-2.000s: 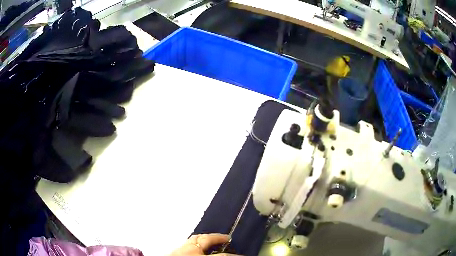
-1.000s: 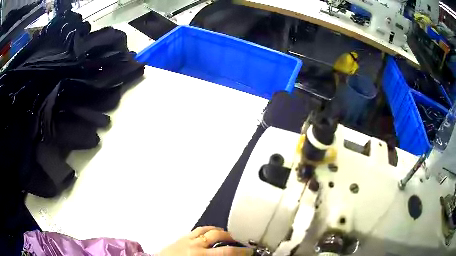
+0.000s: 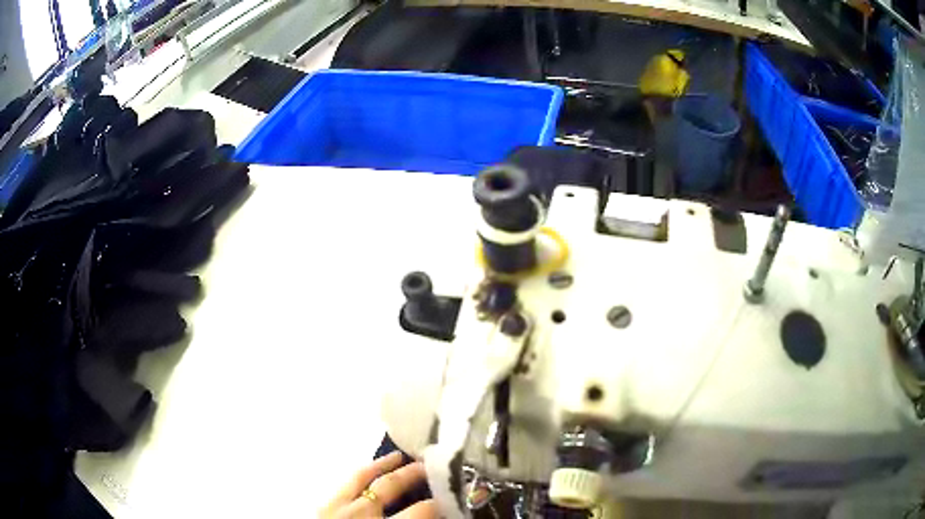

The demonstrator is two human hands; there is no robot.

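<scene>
The black strip shows as a small dark corner (image 3: 385, 447) at the left of the sewing machine head; a rounded black part (image 3: 556, 168) shows behind the machine. The rest is hidden by the white machine head (image 3: 609, 355). My left hand (image 3: 377, 491), with a ring, is at the bottom edge, cut off, over the dark fabric beside the needle area. Its fingers are bent and the fingertips are partly hidden, so its grip cannot be told. The needle and presser foot cannot be made out. My right hand is not in view.
A heap of black pieces (image 3: 132, 264) lies at the left on the white table (image 3: 294, 304). A blue bin (image 3: 406, 117) stands behind the table. A round blue-grey bucket (image 3: 706, 137) and further blue bins (image 3: 801, 132) are at the back right.
The view has shifted, so the machine head appears larger and further left. It now hides most of the black strip. My left hand appears lower and is more cut off; its sleeve has left the picture.
</scene>
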